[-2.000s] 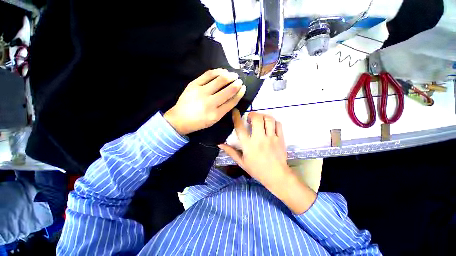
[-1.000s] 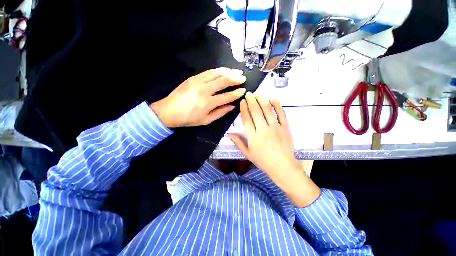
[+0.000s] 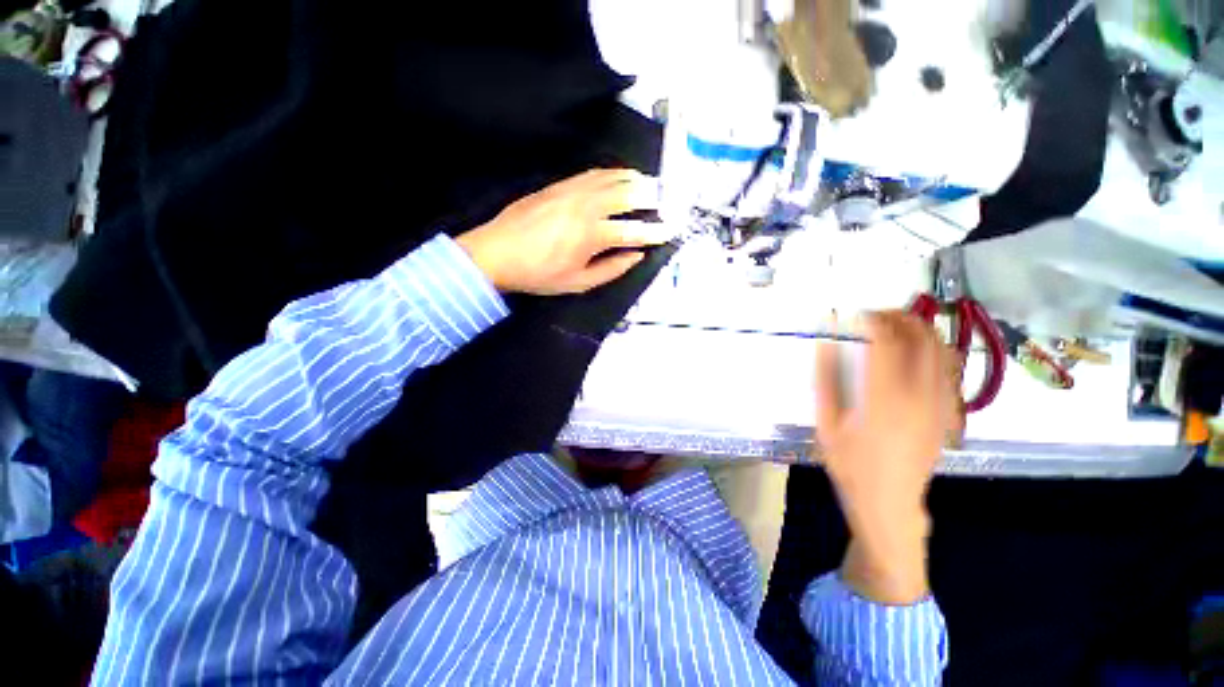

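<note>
Black cloth [image 3: 389,175] covers the left of the table and hangs over my lap. My left hand [image 3: 577,235] lies flat on its right part, fingertips beside the needle area [image 3: 718,231] of the white sewing machine [image 3: 738,148]; it grips nothing. My right hand [image 3: 889,389] is off the cloth and blurred, over the table at the left handle of the red-handled scissors [image 3: 987,356]. It partly covers that handle; whether the fingers touch it I cannot tell.
Small snips [image 3: 1047,362] lie right of the scissors. A pale scale strip runs along the table's front edge [image 3: 698,440]. A dark cloth [image 3: 1060,134] hangs at the machine's right end. Another machine part [image 3: 1168,128] stands at the upper right.
My right hand has left the cloth edge and moved right to the scissors. My left hand stays on the cloth near the needle. The view has shifted, showing more of the machine's top.
</note>
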